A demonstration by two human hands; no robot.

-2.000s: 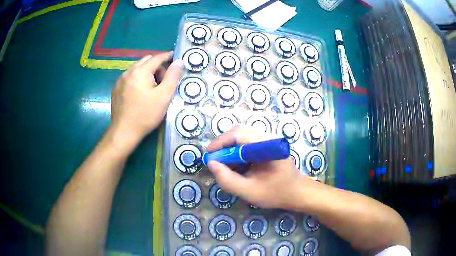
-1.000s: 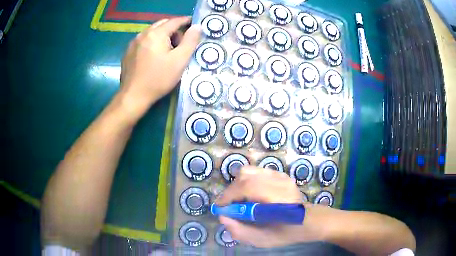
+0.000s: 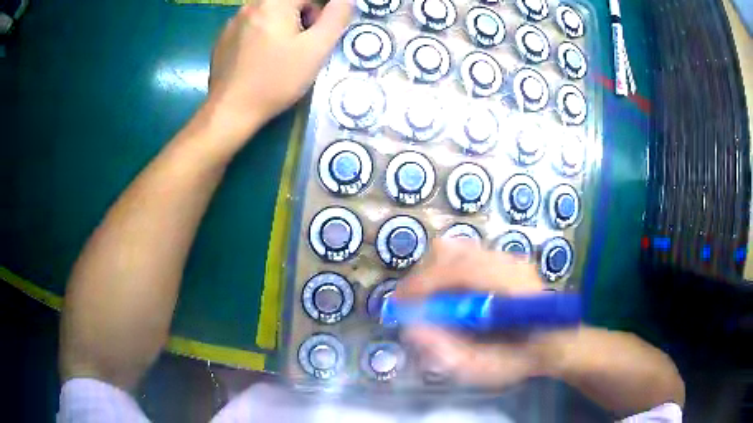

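A clear blister tray (image 3: 360,271) holds rows of round components (image 3: 346,168) with pale rings and shiny centres. My right hand (image 3: 479,306) holds a blue marker pen (image 3: 528,310) over the lower rows; hand and pen are blurred. The pen's tip end points left, at a component in the second column, but I cannot tell whether it touches. The hand hides several components. My left hand (image 3: 277,49) is at the tray's upper left edge, fingers partly cut off by the frame's top; it holds no tool.
The tray lies on a green tabletop (image 3: 107,165) with yellow tape (image 3: 273,273). A white-barrelled pen (image 3: 619,54) and a thin pale tool lie beyond the tray's upper right. A tall tray stack (image 3: 702,149) stands at the right, with cardboard at its edge.
The view has shifted, so the tray sits higher and further right in the picture. My right hand with the pen has moved from the left column to the second column, lower on the tray.
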